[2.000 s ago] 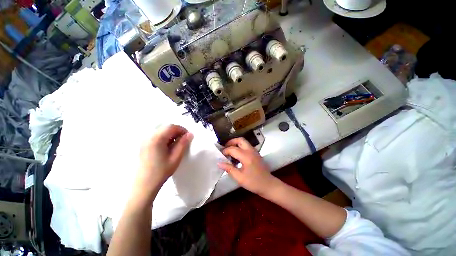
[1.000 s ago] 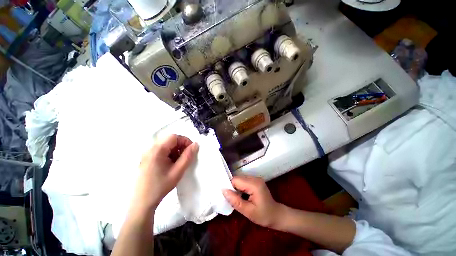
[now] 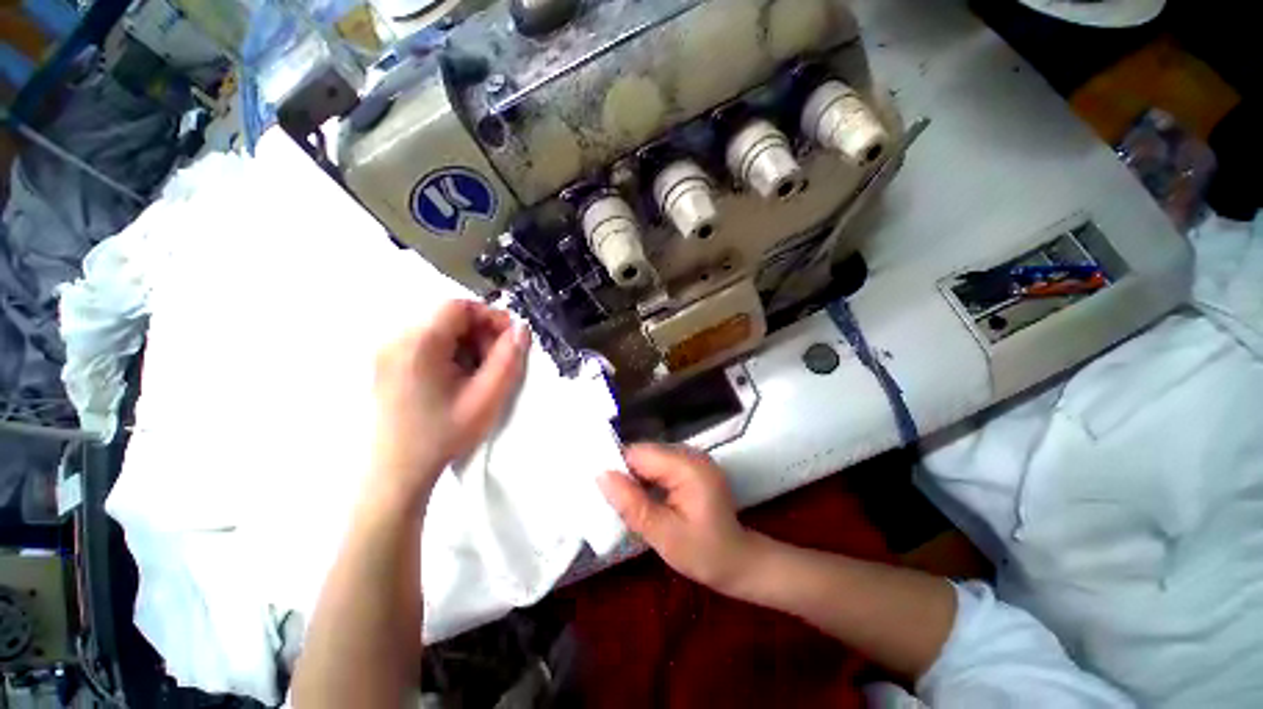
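A white garment piece [image 3: 277, 402] lies spread left of the overlock machine [image 3: 554, 166], its right edge at the presser foot and needle area [image 3: 543, 308]. My left hand [image 3: 450, 381] pinches the cloth between thumb and fingers just left of the foot. My right hand [image 3: 675, 510] pinches the cloth's edge lower down, near the table's front edge. The cloth hangs in soft folds between my hands. The needle itself is too small to tell.
Right of the machine head are a blue strip [image 3: 875, 371] and a tool recess [image 3: 1028, 291] with small tools. A white bundle [image 3: 1108, 485] lies at the right. A red apron [image 3: 748, 623] is below the table edge. Grey cloth [image 3: 83, 236] is heaped at the left.
My left hand has moved up towards the presser foot. My right hand first moved down along the cloth edge, then slightly up. The cloth between them is more rumpled. The view has shifted closer to the machine.
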